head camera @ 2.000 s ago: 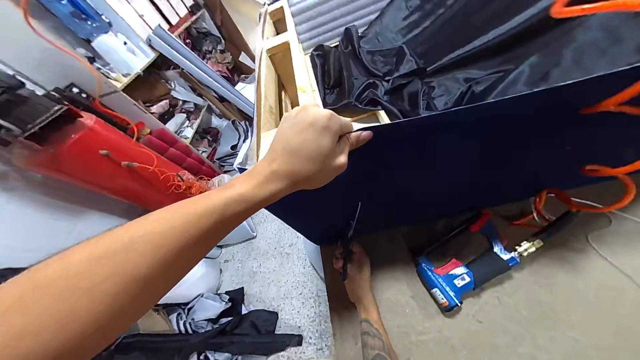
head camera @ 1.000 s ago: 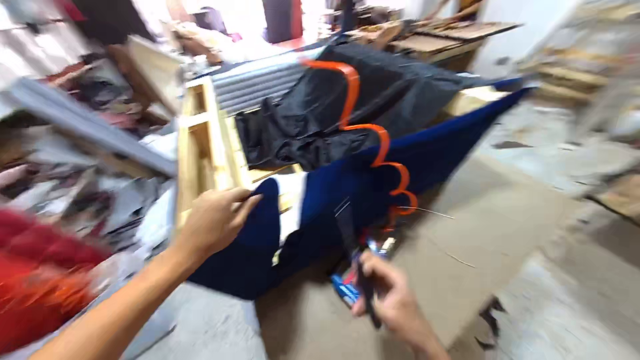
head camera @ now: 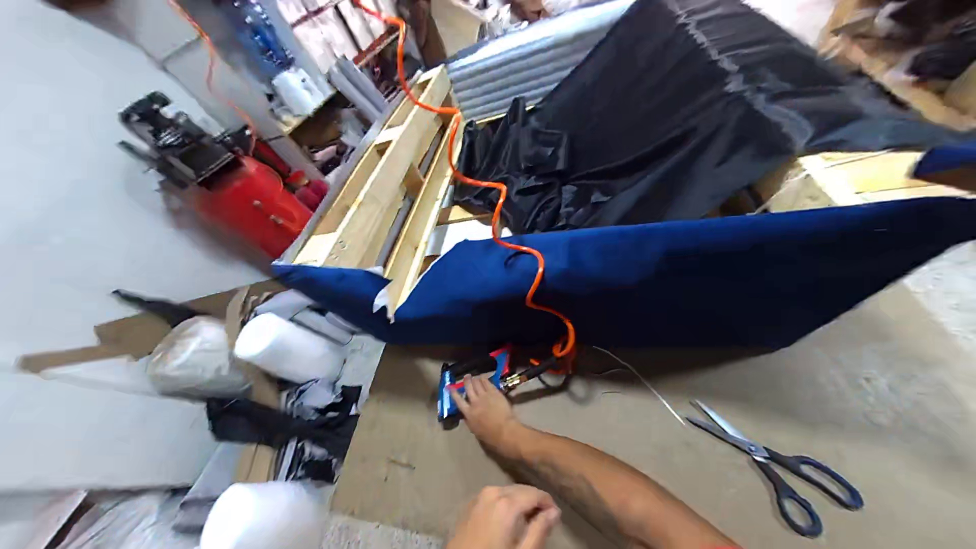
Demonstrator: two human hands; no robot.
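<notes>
My right hand (head camera: pixel 486 408) has its fingers around the handle of a blue and black pneumatic staple gun (head camera: pixel 448 393), which lies on a brown board (head camera: pixel 610 450). An orange coiled air hose (head camera: pixel 537 282) runs from it up over dark blue fabric (head camera: pixel 648 274). The fabric hangs along a wooden frame (head camera: pixel 381 183) and is split at the frame's near corner. My left hand (head camera: pixel 507 518) is low in the view, fingers curled, with nothing visible in it. Black-handled scissors (head camera: pixel 759 454) lie partly spread on the board at the right.
Black lining cloth (head camera: pixel 640 114) covers much of the frame beside grey corrugated material (head camera: pixel 526 61). A red air compressor (head camera: pixel 248 202) stands at the left. White rolls (head camera: pixel 286 347) and fabric scraps (head camera: pixel 313 435) lie left of the board. A thin pale strand (head camera: pixel 648 385) lies near the scissors.
The scissors, earlier in my right hand, now lie on the board, and that hand is on the staple gun. My left hand has let go of the blue fabric at the corner.
</notes>
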